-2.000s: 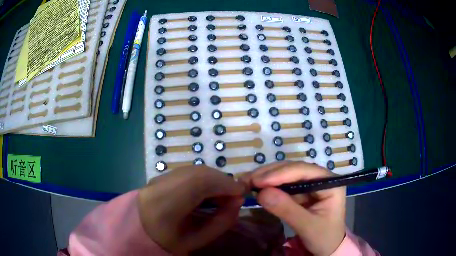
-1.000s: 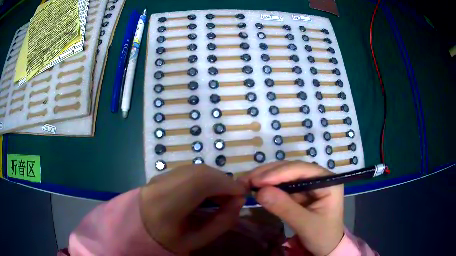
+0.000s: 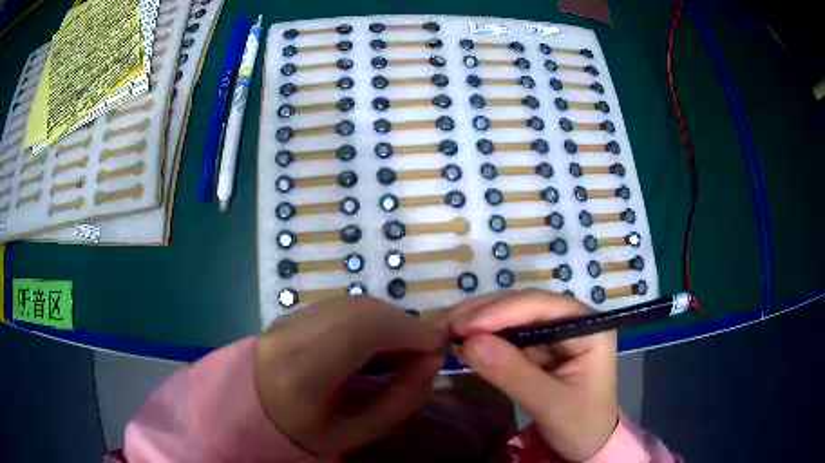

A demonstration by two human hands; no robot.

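Observation:
The white foam tray (image 3: 366, 194) lies in front of me with four columns of dumbbell-shaped slots. Small dark round drivers sit at most slot ends; two right ends in the second column show bare tan. My right hand (image 3: 543, 371) holds the black test pen (image 3: 588, 324), tip pointing left, its silvery end and red wire at the right. My left hand (image 3: 348, 371) is closed at the fingertips and meets the pen tip at the tray's near edge. A small dark bit shows between the fingertips; what the left fingers pinch is mostly hidden.
Trays (image 3: 136, 203) with a yellow sheet (image 3: 95, 68) lie at the left. A blue pen (image 3: 222, 113) and white pen (image 3: 237, 127) lie beside the main tray. The red lead (image 3: 680, 127) runs down the right. A green label (image 3: 42, 303) is front left. A brown square (image 3: 586, 10) lies beyond.
Both hands stay at the near edge in almost the same pose. The pen's rear end has shifted slightly left and up. The whole view has shifted slightly.

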